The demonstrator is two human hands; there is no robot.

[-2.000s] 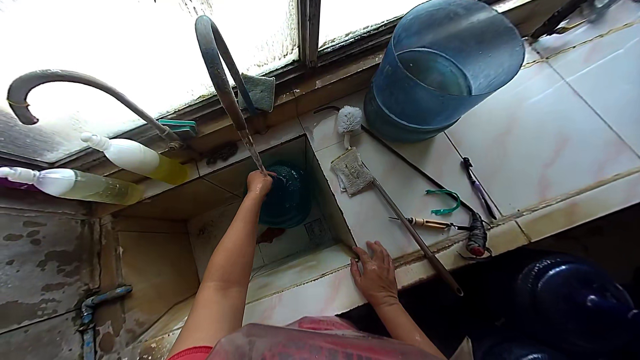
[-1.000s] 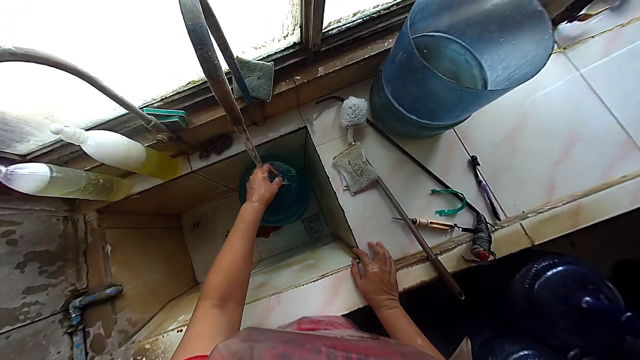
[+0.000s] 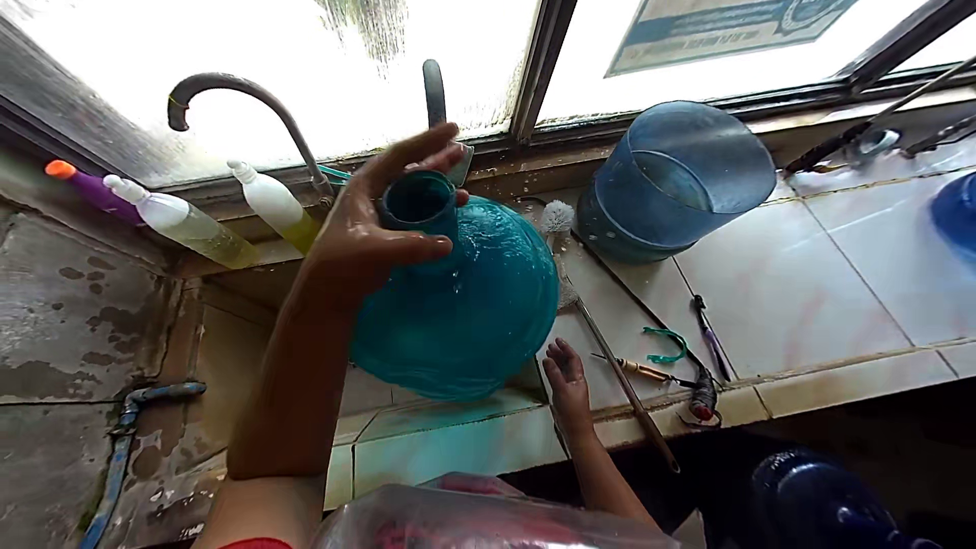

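Note:
A wet teal plastic water jug (image 3: 473, 305) stands high above the tiled basin, its round open mouth facing up toward me. My left hand (image 3: 381, 206) is wrapped round the jug's neck, thumb on the near side and fingers behind. Low at the jug's right side is my right hand (image 3: 567, 374), its fingers spread a little near the basin's edge; whether it touches the jug cannot be told. Behind the jug rises a curved pipe (image 3: 434, 91), mostly hidden. A long-handled brush (image 3: 559, 216) and a pad on a stick (image 3: 568, 293) lie just right of the jug.
A cut blue plastic container (image 3: 671, 183) stands on the tiled counter. A screwdriver (image 3: 644, 371), a green strap (image 3: 667, 347) and a purple-handled tool (image 3: 711, 339) lie nearer. Spray-type bottles (image 3: 183, 229) line the left ledge. A dark blue jug (image 3: 816, 496) is below the counter.
The teal jug, earlier down in the basin, is now raised above it. My left hand has gone from the pipe's end area to the jug's neck. My right hand has left the basin's front edge.

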